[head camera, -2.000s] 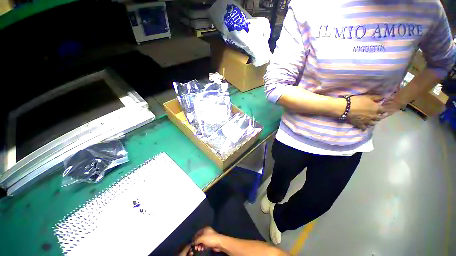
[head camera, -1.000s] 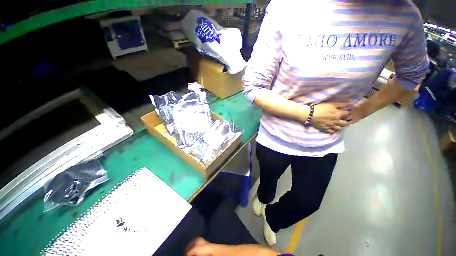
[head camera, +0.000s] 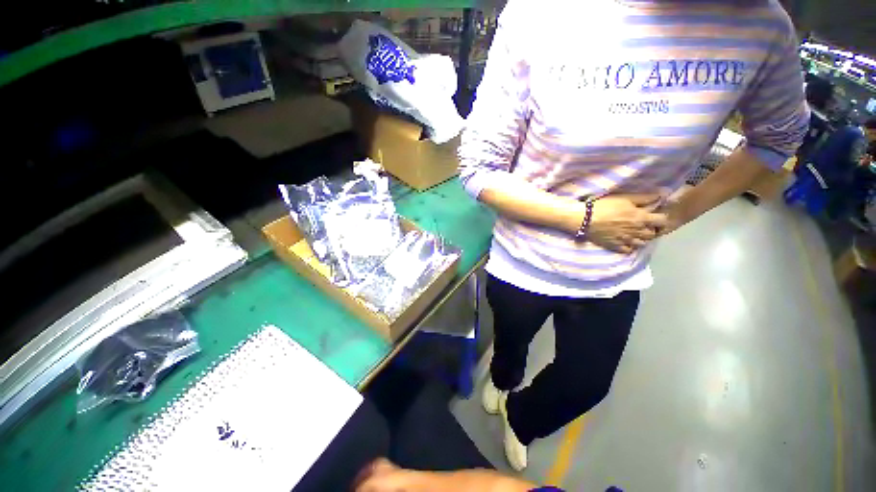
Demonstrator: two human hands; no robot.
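Note:
A white spiral-bound notebook (head camera: 279,394) lies on the green bench top near its front edge. A small cluster of dark parts (head camera: 227,432) sits on the page. A clear poly bag with dark contents (head camera: 137,360) lies flat beyond the notebook's wire edge. My right hand (head camera: 384,476) is at the bottom edge, right of the notebook and over my dark lap. It is cut off by the frame, so its fingertips and anything in them are hidden. My left hand is not in view.
An open cardboard carton (head camera: 384,322) holds clear bags at the bench's right side. A closed box (head camera: 413,159) with a white plastic bag (head camera: 408,82) stands behind. White frames (head camera: 182,264) lie at the left. A person in a striped top (head camera: 624,144) stands right of the bench.
The view has shifted, so the bench things and the person sit further left. My right hand has sunk lower in the picture, and the dark thing seen at its fingers earlier no longer shows.

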